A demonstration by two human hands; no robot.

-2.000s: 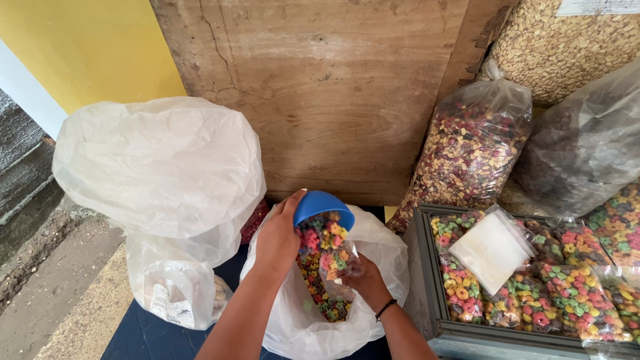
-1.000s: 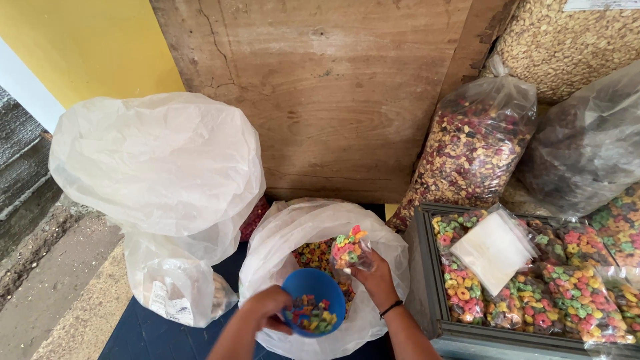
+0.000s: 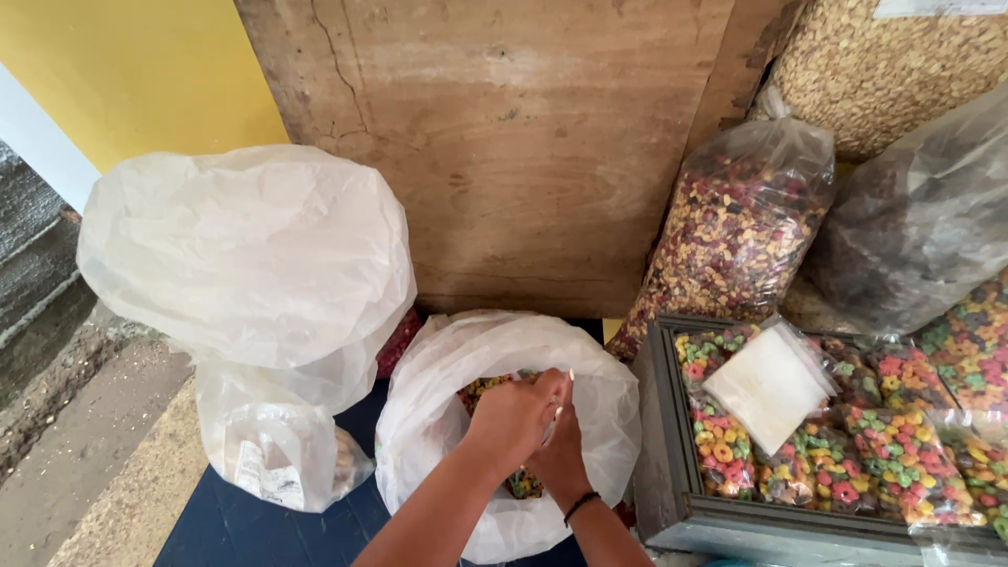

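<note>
My left hand [image 3: 512,413] and my right hand [image 3: 561,449] meet over the mouth of a large white plastic bag [image 3: 591,378]. Colourful ring cereal [image 3: 482,387] shows inside it, partly behind my hands. The fingers of both hands are closed together around a bit of clear plastic, seemingly the neck of a small bag, most of which my hands hide. A dark band circles my right wrist. The blue cup is out of sight.
On the right, a grey crate [image 3: 665,441] holds small bags of cereal [image 3: 906,453] and a packet of clear bags [image 3: 768,386]. Behind stands a sack of mixed flakes [image 3: 732,228]. A big white bag [image 3: 244,252] is at left, before a wooden panel [image 3: 504,142].
Two seconds ago my left hand tipped cereal from a blue cup into a small clear bag in my right hand. The cup has left my left hand, and both hands have come together.
</note>
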